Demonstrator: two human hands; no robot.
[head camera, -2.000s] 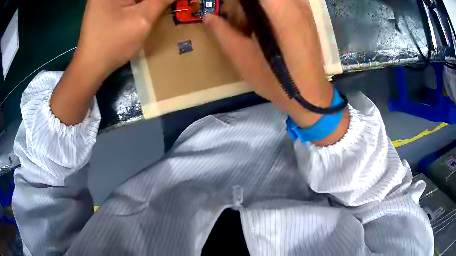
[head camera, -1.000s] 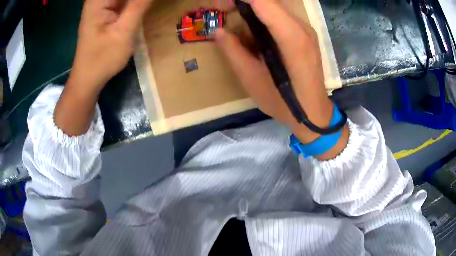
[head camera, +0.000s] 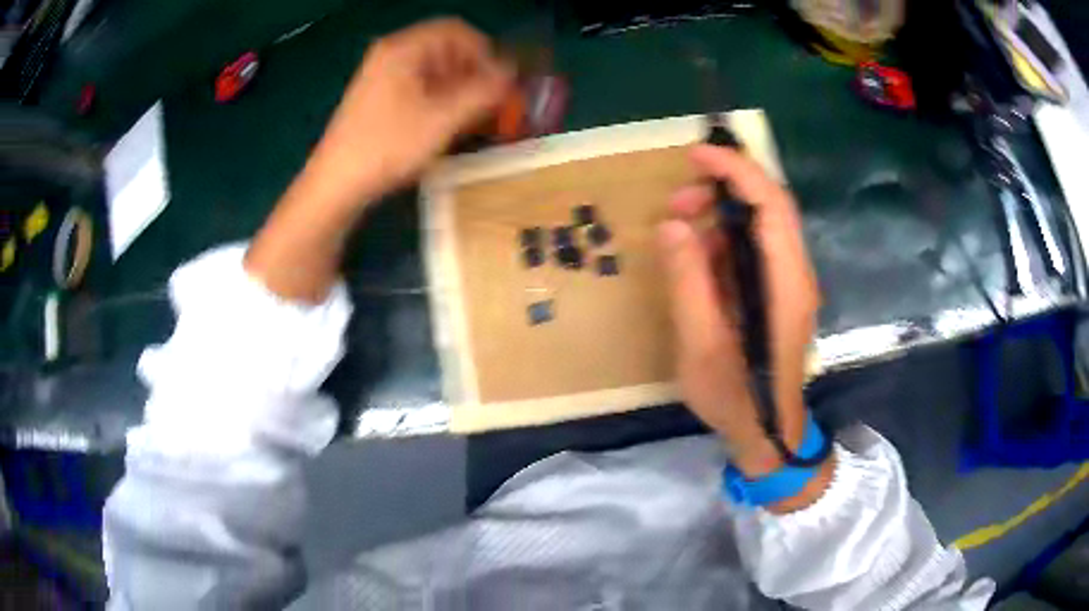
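My left hand (head camera: 436, 102) is blurred above the work board's far left edge. Its curled fingers are on a blurred red housing (head camera: 545, 105), just beyond the board; the fingertips are not clear. My right hand (head camera: 764, 281) is shut on the black soldering iron (head camera: 749, 269) over the board's right side, with the iron's tip end pointing away from me. The tan work board (head camera: 597, 340) has cream tape edges. Several small dark square pieces (head camera: 567, 253) lie around its middle, with one separate piece (head camera: 541, 312) nearer to me. No housing lies on the board.
Another red unit (head camera: 237, 76) lies far left, and one (head camera: 885, 86) lies far right near a round pale-rimmed pot (head camera: 850, 19). A white paper (head camera: 137, 181) and a ring-like spool (head camera: 73, 247) are on the left. The bench's front edge runs below the board.
The view has shifted, showing more of the bench. The red housing has left the board and is beyond its far edge at my left hand. My right hand with the iron has moved right, away from it.
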